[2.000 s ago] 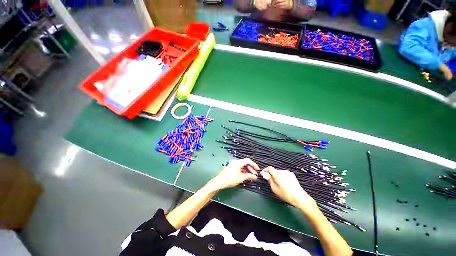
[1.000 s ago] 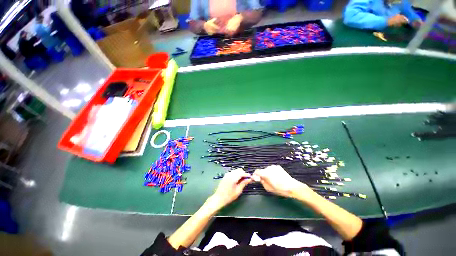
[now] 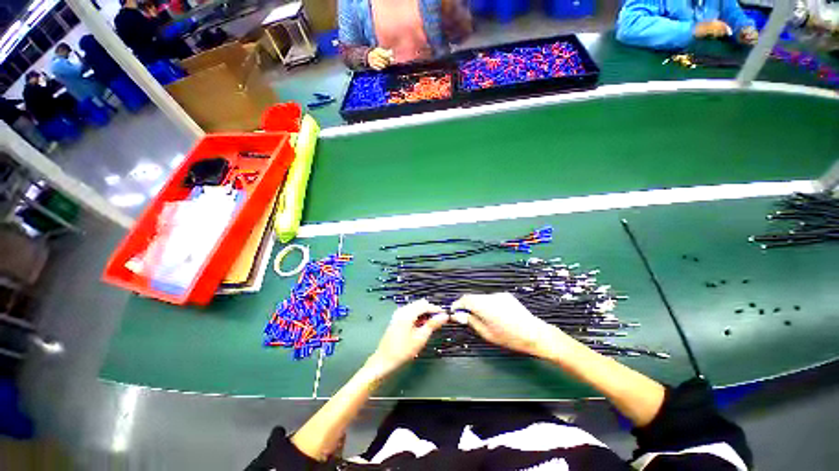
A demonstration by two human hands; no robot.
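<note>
My left hand [image 3: 403, 335] and my right hand [image 3: 501, 322] meet fingertip to fingertip over the near side of the pile of black cables [image 3: 501, 279]. They pinch a small part between them, with a hint of red and blue at the fingers; the fingers hide most of it. A loose heap of red-and-blue end pieces [image 3: 309, 308] lies left of the pile. A few finished cables [image 3: 460, 246] with red-and-blue ends lie along the pile's far edge.
A pale ring [image 3: 292, 260], a red bin [image 3: 198, 221] and a yellow-green roll [image 3: 297, 179] are at left. A lone black cable [image 3: 658, 290], tiny black bits [image 3: 750, 308] and another cable bundle [image 3: 800, 221] are at right. Divided trays [image 3: 469, 78] and two people are opposite.
The view has swung round and the bench now looks more level. Both hands stay together over the pile. The person opposite has moved their hands apart.
</note>
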